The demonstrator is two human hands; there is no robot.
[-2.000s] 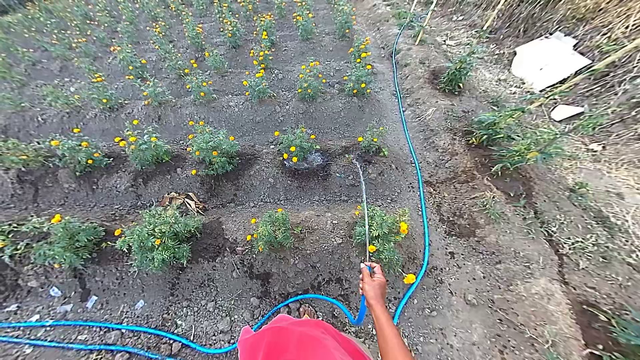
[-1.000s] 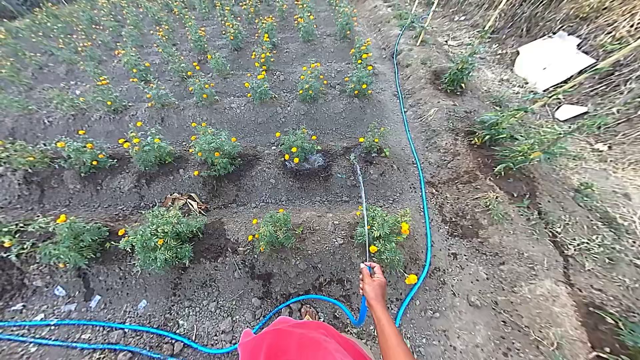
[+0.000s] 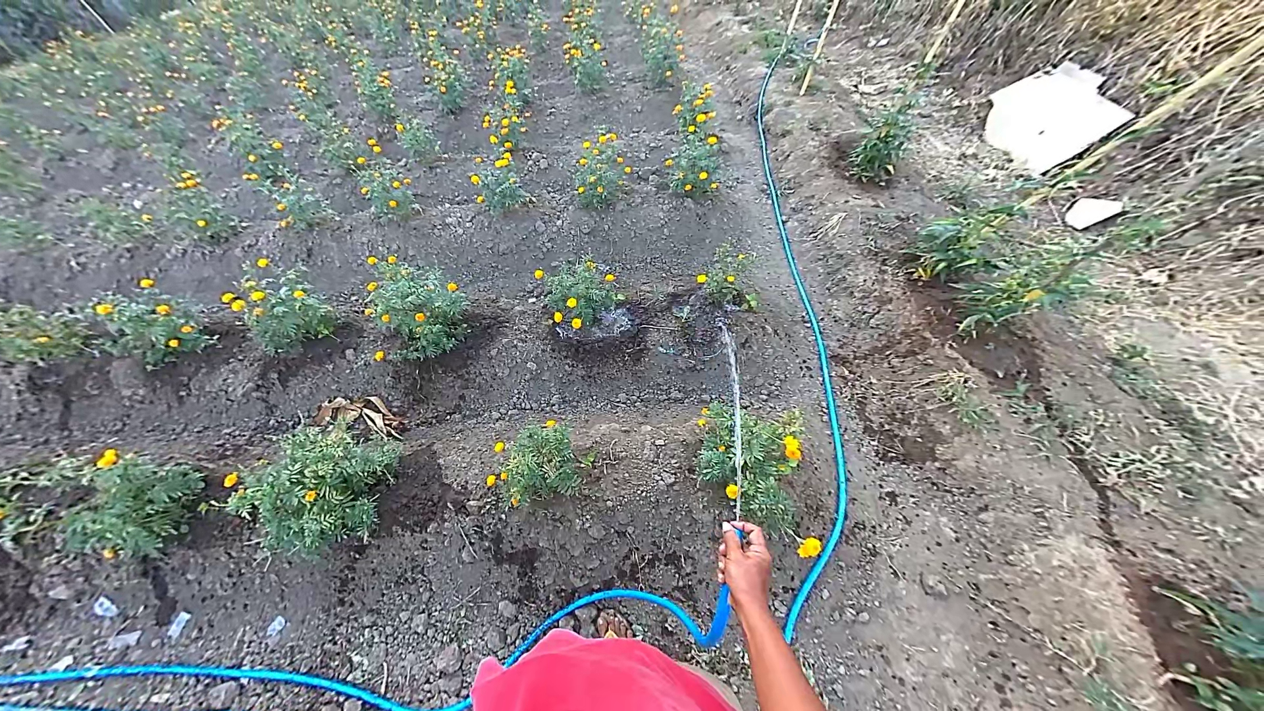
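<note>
My right hand [image 3: 746, 568] is closed around the end of a blue garden hose [image 3: 720, 617] at the bottom centre right. A thin stream of water [image 3: 735, 410] leaves the hose end, passes over a marigold plant [image 3: 755, 469] and lands on dark, wet soil beside a smaller marigold plant [image 3: 728, 276]. Left of that spot, water lies in a puddle [image 3: 610, 324] at the foot of another marigold plant [image 3: 581, 293]. My left hand is out of the frame.
The blue hose curves along the right side of the bed and across the bottom left. Marigold rows [image 3: 415, 306] fill the left and top. White sheet pieces [image 3: 1055, 118] lie at the upper right near dry stalks. Dry leaves [image 3: 360, 415] and plastic scraps [image 3: 179, 624] lie on the soil.
</note>
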